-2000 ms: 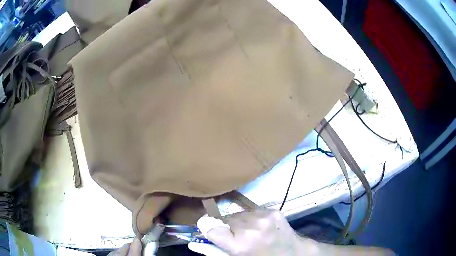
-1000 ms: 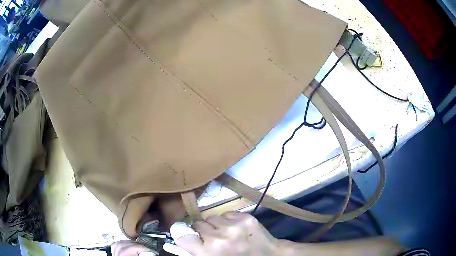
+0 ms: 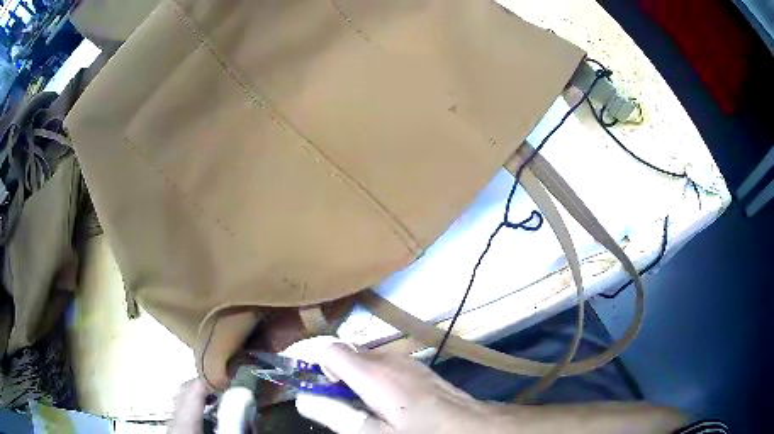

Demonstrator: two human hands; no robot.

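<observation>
The tan-brown tote bag body (image 3: pixel 280 169) lies flat and fills most of the view, with a raised centre seam running diagonally. Its mouth edge is nearest me and bulges open at the lower left. My right hand (image 3: pixel 390 381), with white-wrapped fingers, holds the thread snips (image 3: pixel 297 375) by their blue-purple grip. The blades point left, parted, at the bag mouth. My left hand (image 3: pixel 199 407) is at the lower left corner of the mouth, cut off by the bottom edge, with a white-wrapped finger by the rim. What it grips is hard to see.
A shoulder strap (image 3: pixel 628 331) loops out to the right past the table edge. Black cord (image 3: pixel 475 275) crosses the table (image 3: pixel 670 144) near a small grey block (image 3: pixel 607 95). Darker brown pieces (image 3: pixel 42 246) are piled at left. A red crate (image 3: pixel 700 51) stands beyond the table.
Since two seconds ago the bag has shifted left and up in view, and its centre seam has come into sight. Both hands remain at the mouth; the snip blades now show parted and clearer.
</observation>
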